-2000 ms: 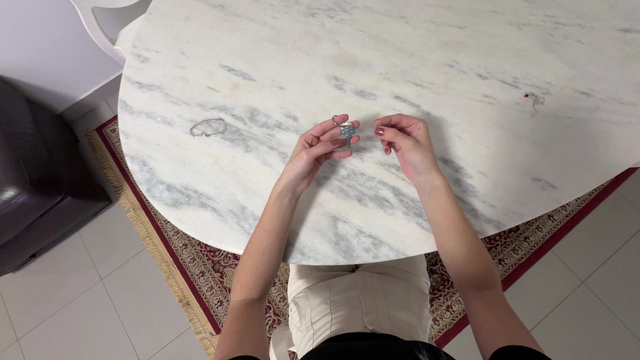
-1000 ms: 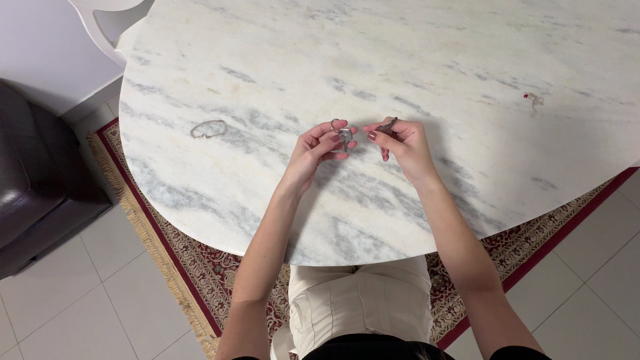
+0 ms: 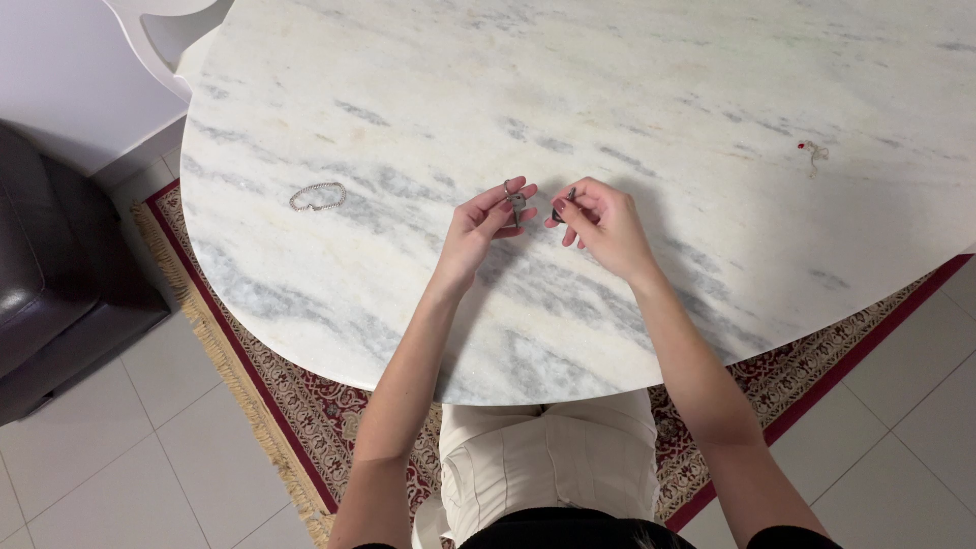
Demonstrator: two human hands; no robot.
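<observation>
Above the marble tabletop, my left hand (image 3: 492, 213) holds a metal key (image 3: 518, 203) with a ring at its top, between thumb and fingers. Close by on the right, my right hand (image 3: 598, 221) pinches a small key with a dark head (image 3: 560, 213). A short gap separates the two hands. On the table to the left lies a silver-coloured chain bracelet (image 3: 318, 196) in a loop. Far to the right rests a thin chain with a red bead (image 3: 813, 154).
The curved near edge of the marble table (image 3: 534, 385) lies before my body. A white chair (image 3: 149, 53) touches the table's upper left side. A dark leather seat (image 3: 61, 282) stands at the left, beside a patterned rug (image 3: 320, 412) on the tiled floor.
Two seconds ago my right hand showed no dark-headed key; now it holds one. My left hand has stayed in about the same place with its metal key.
</observation>
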